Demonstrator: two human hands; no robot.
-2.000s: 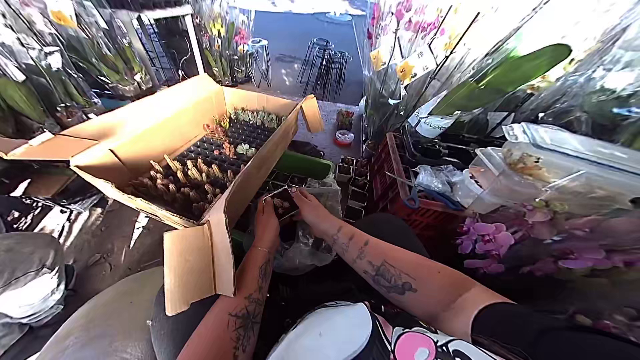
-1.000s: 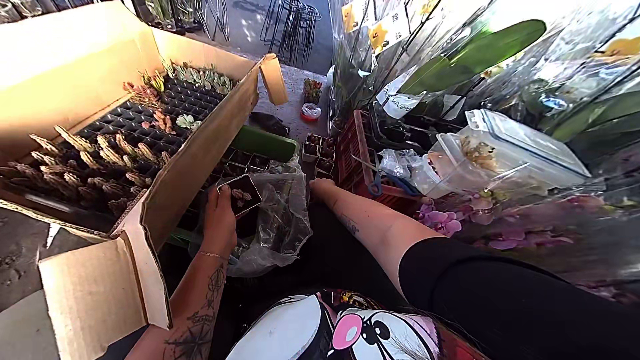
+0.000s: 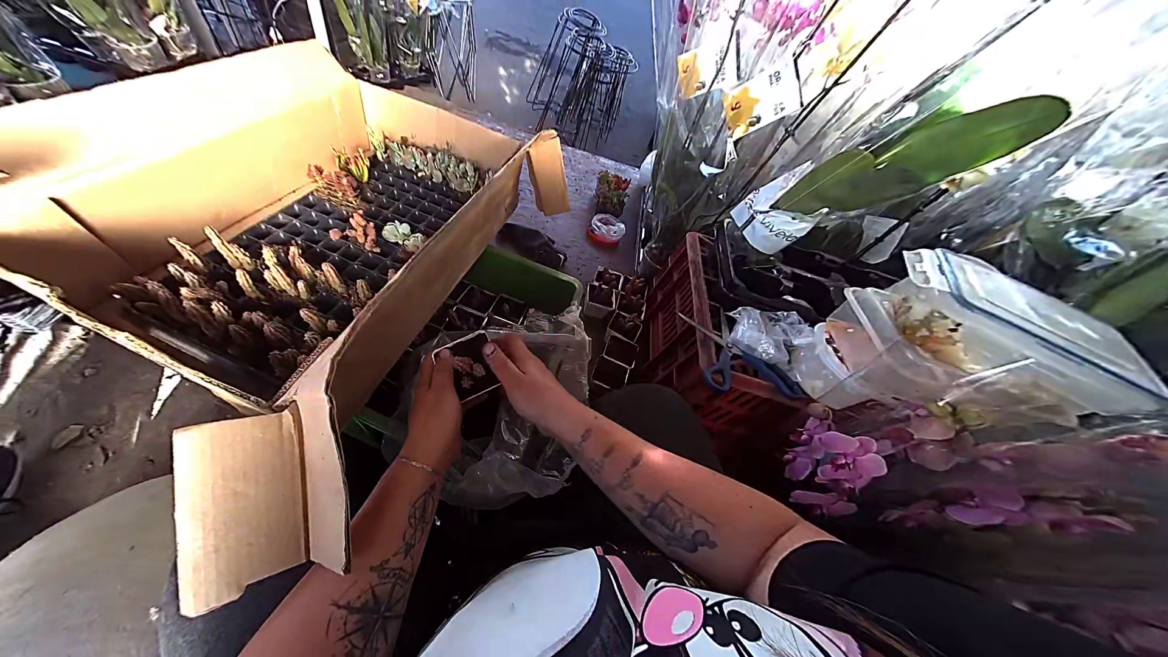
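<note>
A small square plant pot with a reddish succulent in dark soil is held between my two hands. My left hand grips its left side. On its right side are the fingers of my right hand, the thumb at the rim. Below and to the right of the pot lies a clear plastic bag. Left of my hands, a cardboard box holds a black cell tray with small cacti and succulents.
More small pots stand beyond my right hand, beside a red plastic crate. Blue-handled scissors rest on the crate. Further right are clear plastic containers and pink orchids. A green tray sits behind the bag.
My right hand has come back from beside the red crate to the pot, which only my left hand held one second ago. The view has shifted.
</note>
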